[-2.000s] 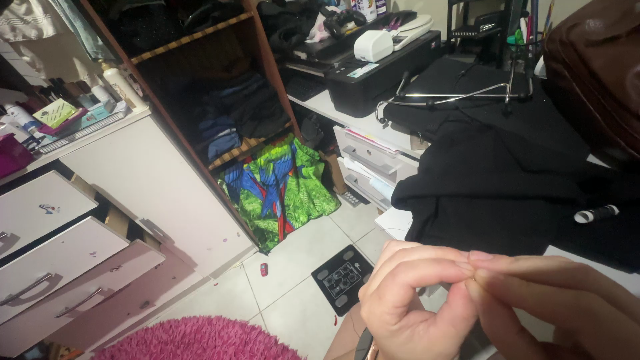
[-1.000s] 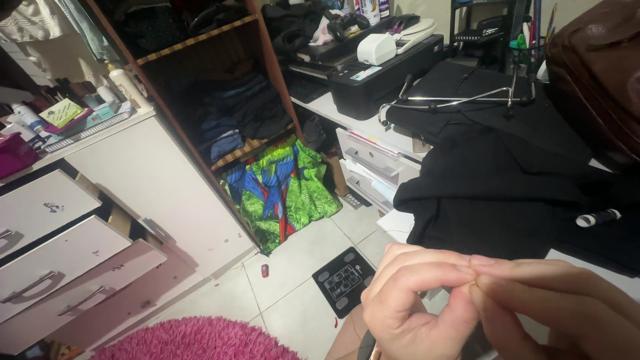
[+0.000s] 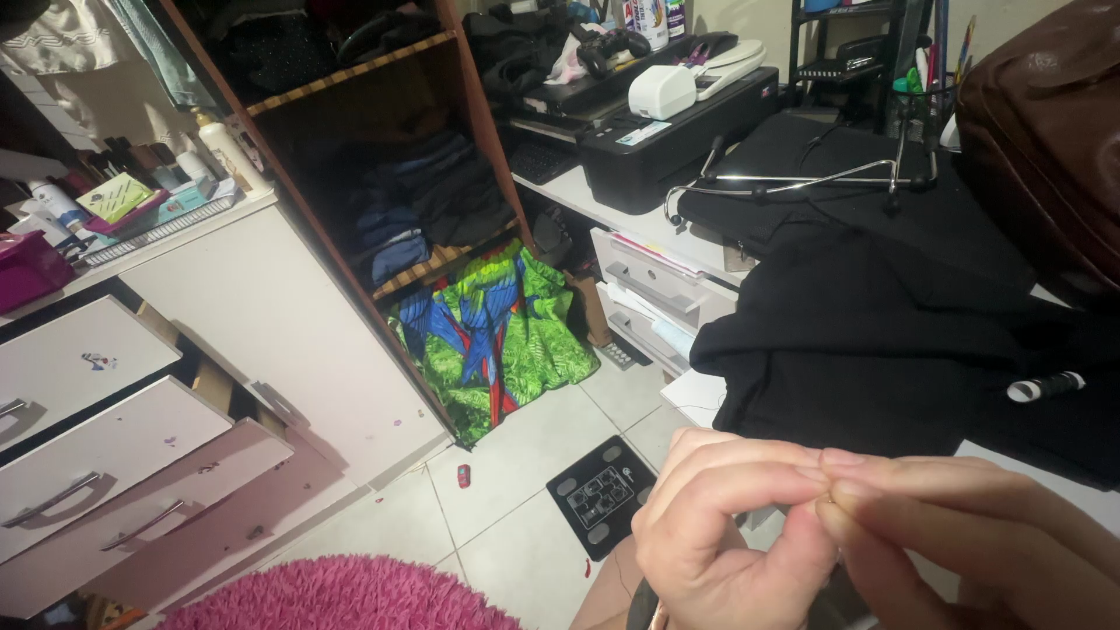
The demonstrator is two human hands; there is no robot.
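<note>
My left hand (image 3: 735, 525) and my right hand (image 3: 954, 525) meet fingertip to fingertip at the lower right. Between the pinched fingers shows a tiny gold-coloured tip, too small to name; which hand bears it I cannot tell. A thin dark thread hangs near my left wrist, which wears a band. Behind the hands lies black folded fabric (image 3: 857, 350) on the desk, with a small spool of dark thread (image 3: 1046, 387) resting on it.
A wire hanger (image 3: 805, 182) lies on black cloth beside a black printer (image 3: 674, 140). A brown leather bag (image 3: 1041, 131) stands at the right. On the floor are a bathroom scale (image 3: 602, 497), a toy car (image 3: 464, 476) and a pink shaggy rug (image 3: 341, 595). Open drawers (image 3: 114, 420) jut out at the left.
</note>
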